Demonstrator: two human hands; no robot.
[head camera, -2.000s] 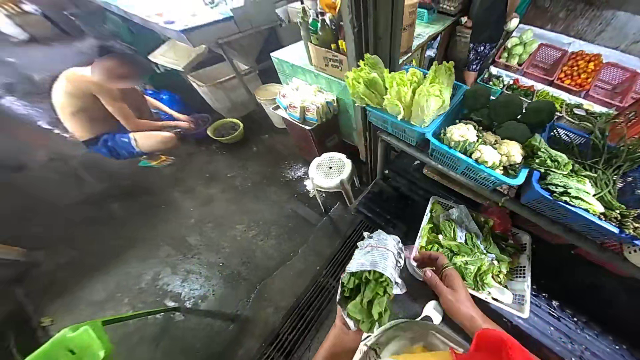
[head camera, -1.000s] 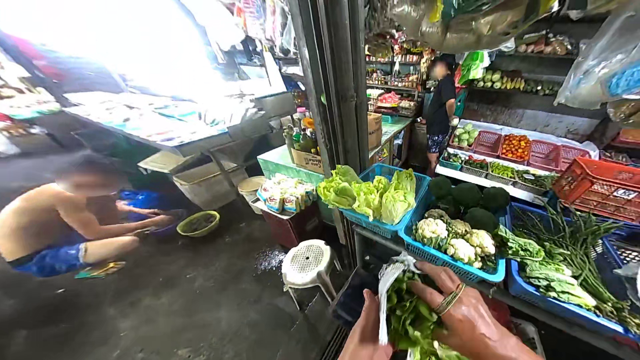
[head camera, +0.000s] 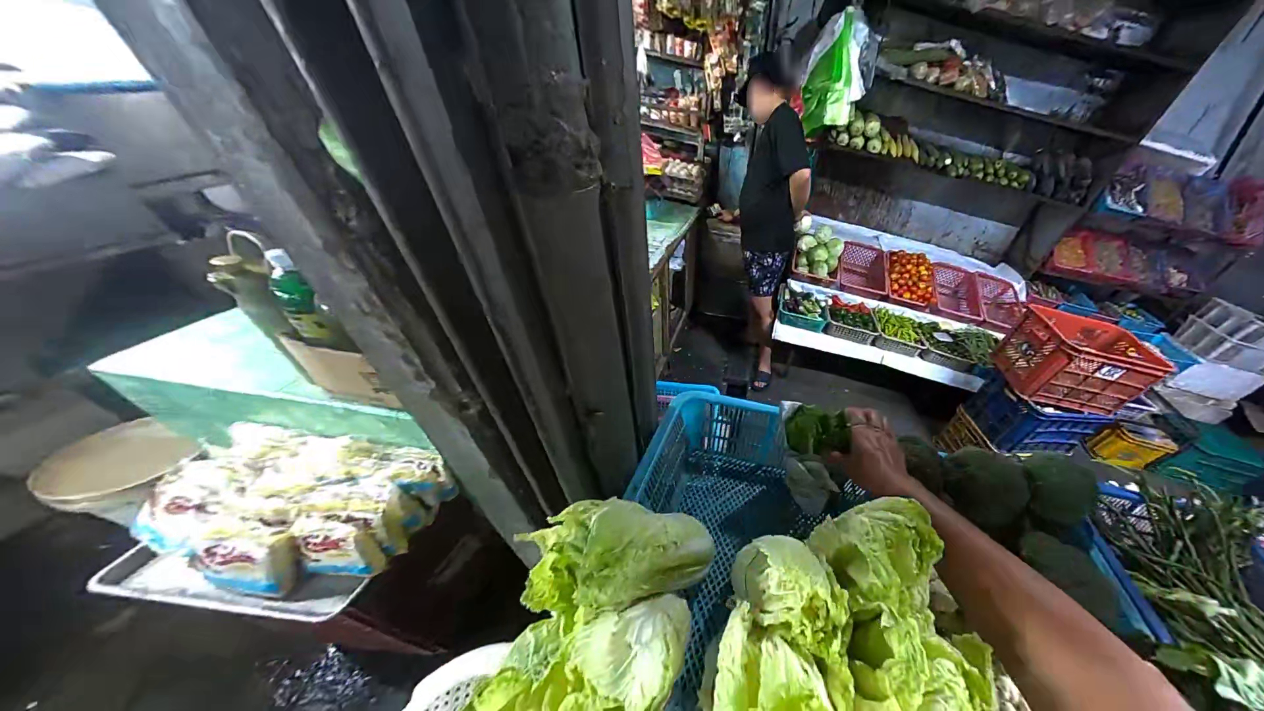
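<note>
My right hand (head camera: 871, 452) reaches forward over the far right corner of a blue plastic basket (head camera: 726, 425), closed around a bundle of dark leafy greens (head camera: 818, 431) with a pale wrapping on its left end. The basket's near part holds several heads of pale green napa cabbage (head camera: 642, 553). Just right of my hand lie dark broccoli heads (head camera: 987, 486), partly behind my forearm. My left hand is out of view.
A metal post (head camera: 553, 247) rises left of the basket. Packets fill a tray (head camera: 227, 597) at left, beside a white stool (head camera: 459, 681). Across the aisle, a person (head camera: 775, 178) stands near vegetable crates (head camera: 862, 269). A red crate (head camera: 1081, 360) sits at right.
The greens have moved from in front of me to the cabbage basket in my right hand. My left hand, seen earlier at the bundle, has left the view. The view has swung nearer the post.
</note>
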